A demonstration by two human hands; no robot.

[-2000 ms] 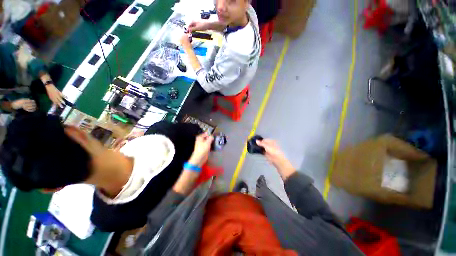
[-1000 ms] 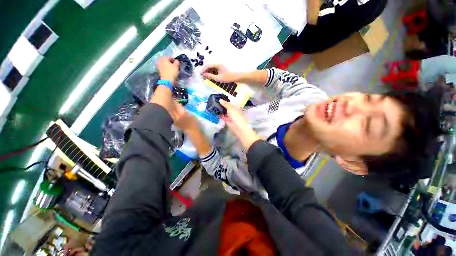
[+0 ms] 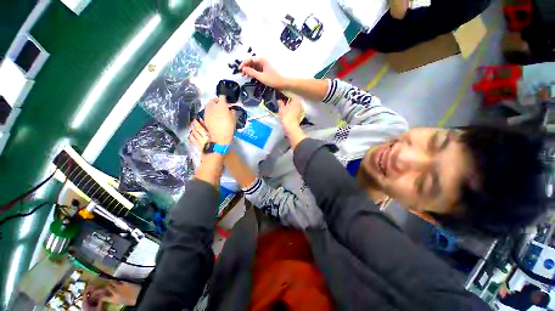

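My left hand (image 3: 219, 119), with a blue wristband, is over the bench. A black housing (image 3: 228, 90) lies at its fingertips; whether the fingers grip it is hidden. My right hand (image 3: 291, 113) holds a black housing (image 3: 273, 100) at its edge, low over the bench. Another black housing (image 3: 250, 92) is between them. A dark part (image 3: 239, 116) shows just right of my left hand. A blue card (image 3: 254, 133) lies below these.
A seated person leans in from the right; one hand (image 3: 263, 71) is near small black bits (image 3: 241, 61), the other (image 3: 198, 135) beside my left hand. Crumpled plastic bags (image 3: 152, 155) lie left. Two opened housings (image 3: 291, 35) lie on a white sheet (image 3: 331, 51). A soldering station stands lower left.
My left hand has moved down, its housing now beyond the fingertips. My right hand has moved slightly up and right with its housing. The neighbour's watch hand now shows beside my left hand.
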